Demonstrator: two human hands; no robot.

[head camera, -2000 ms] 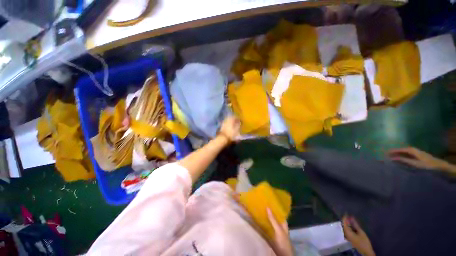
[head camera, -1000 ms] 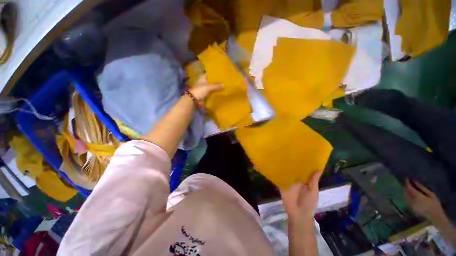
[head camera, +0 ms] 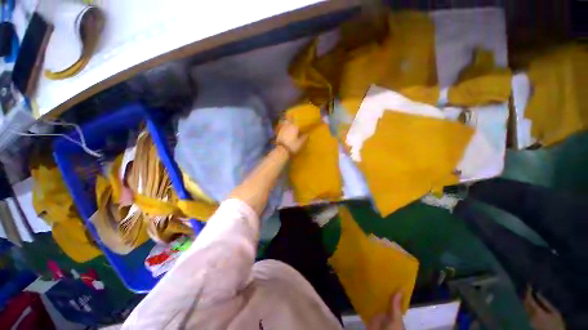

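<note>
My left hand [head camera: 290, 136] touches the upper left edge of a narrow yellow fabric piece [head camera: 317, 171] on the low white bench; its fingers are blurred, so I cannot tell whether they grip it. My right hand [head camera: 389, 317], cut off by the bottom edge, holds the lower end of a yellow cut panel [head camera: 377, 267] that hangs over the floor. A wider yellow panel [head camera: 412, 158] lies on a white sheet [head camera: 380, 100] to the right of the narrow piece.
A blue crate [head camera: 169, 164] with fabric bundles [head camera: 151, 174] stands at the left. A grey-blue cloth [head camera: 222, 148] lies between crate and bench. More yellow pieces [head camera: 561, 97] lie at right. A white table edge [head camera: 213, 35] crosses above. Another person's dark-clothed legs [head camera: 516, 219] and hand [head camera: 545, 316] show at right.
My left hand has moved up along the narrow piece. My right hand has moved down with its panel, which now hangs apart from the bench. The view has shifted, showing more of the crate.
</note>
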